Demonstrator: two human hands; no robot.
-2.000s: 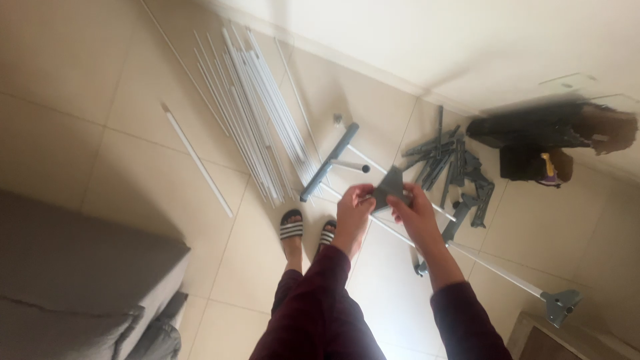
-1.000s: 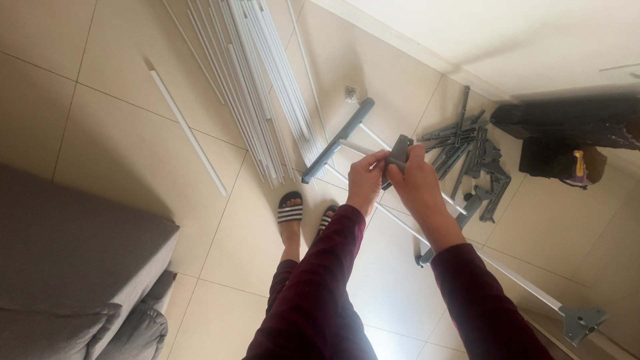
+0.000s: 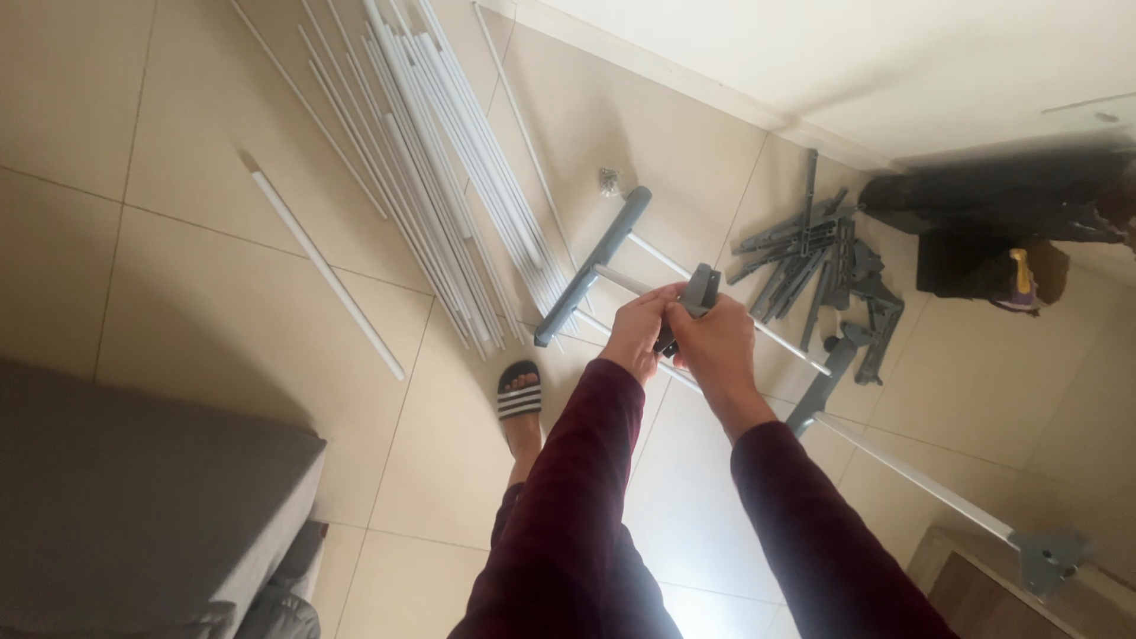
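Observation:
Both my left hand (image 3: 641, 328) and my right hand (image 3: 717, 342) are closed around a small grey plastic bracket (image 3: 701, 288), fingers close together. Part of the bracket is hidden by my fingers. Below the hands lies a partly joined frame of white tubes and grey plastic crosspieces. One crosspiece (image 3: 590, 271) is left of my hands, another (image 3: 830, 382) to their right. A white tube (image 3: 919, 479) runs from the right crosspiece to a grey end bracket (image 3: 1047, 561).
A bundle of white metal tubes (image 3: 444, 177) lies upper left, with a single tube (image 3: 328, 275) apart. Grey plastic parts (image 3: 808, 257) are heaped near the wall beside a dark bag (image 3: 985, 195). A small packet of hardware (image 3: 609, 182) sits near the frame. A grey sofa (image 3: 151, 506) stands lower left.
The bracket has been turned between my hands: its broad face showed two seconds ago, and now it stands more on end. My hands stay together over the frame.

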